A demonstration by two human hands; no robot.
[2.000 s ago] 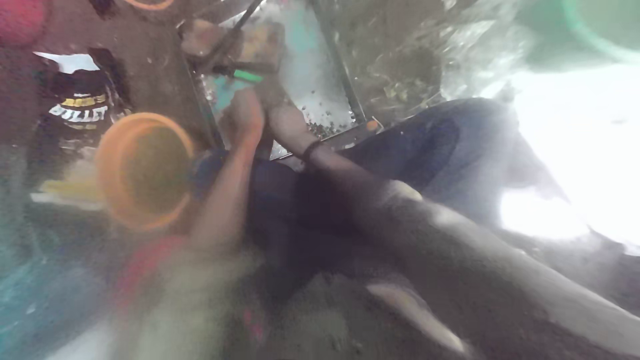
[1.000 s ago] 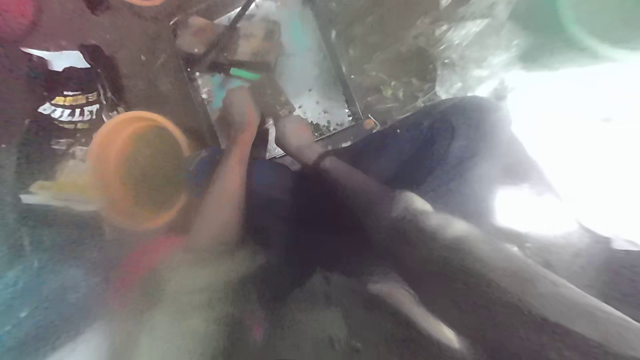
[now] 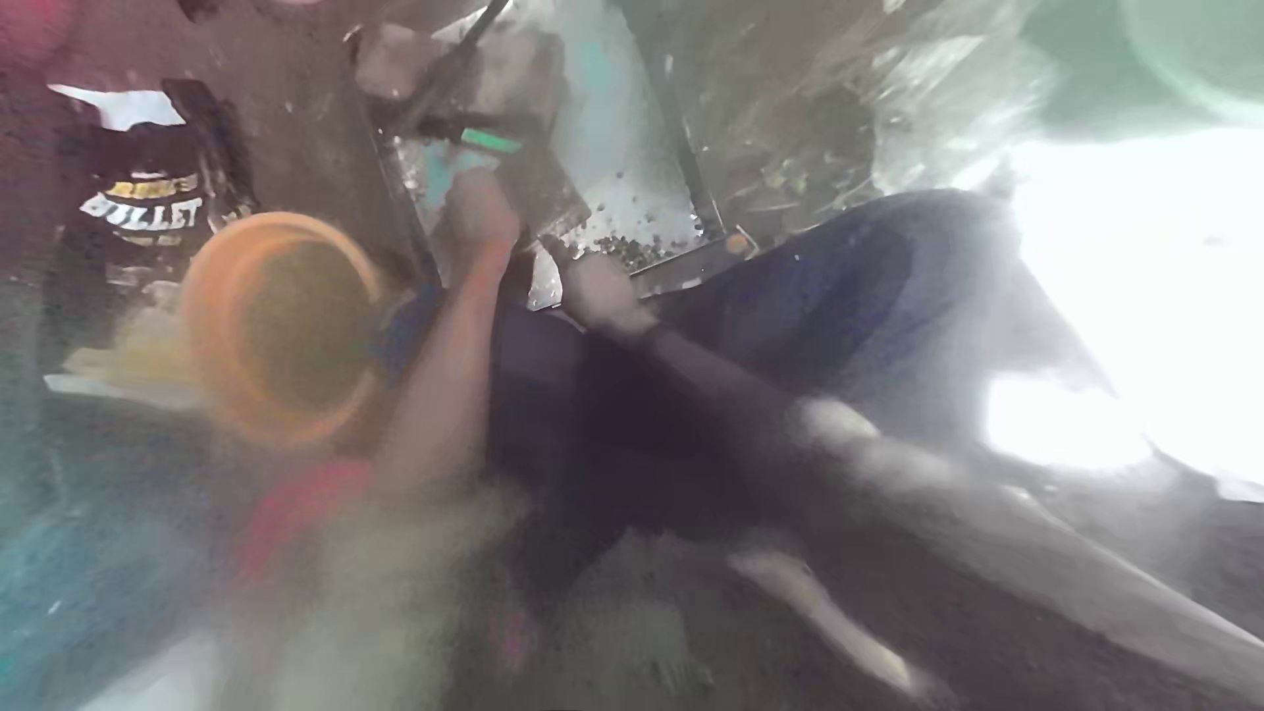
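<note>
My left hand (image 3: 481,212), blurred and with curled fingers, is over the lower left part of a light metal tray (image 3: 617,128). Just above it lies a small green strip (image 3: 491,140) on a brown block-like thing (image 3: 523,89). To the lower right, at the tray's near edge, is my right hand (image 3: 602,288). A flat brown piece (image 3: 543,188) shows between and above the hands; haze hides whether either hand grips it. Small dark bits (image 3: 642,247) are scattered in the tray near my right hand. A dark bar (image 3: 449,71) crosses the brown block-like thing at a slant.
An orange plastic bucket (image 3: 202,331) stands left of my left forearm, its contents unclear. Beyond it is a dark bag (image 3: 148,212) bearing writing. My legs in dark trousers (image 3: 839,262) reach up to the tray's near edge. A pale green round container (image 3: 1106,74) is at the upper right.
</note>
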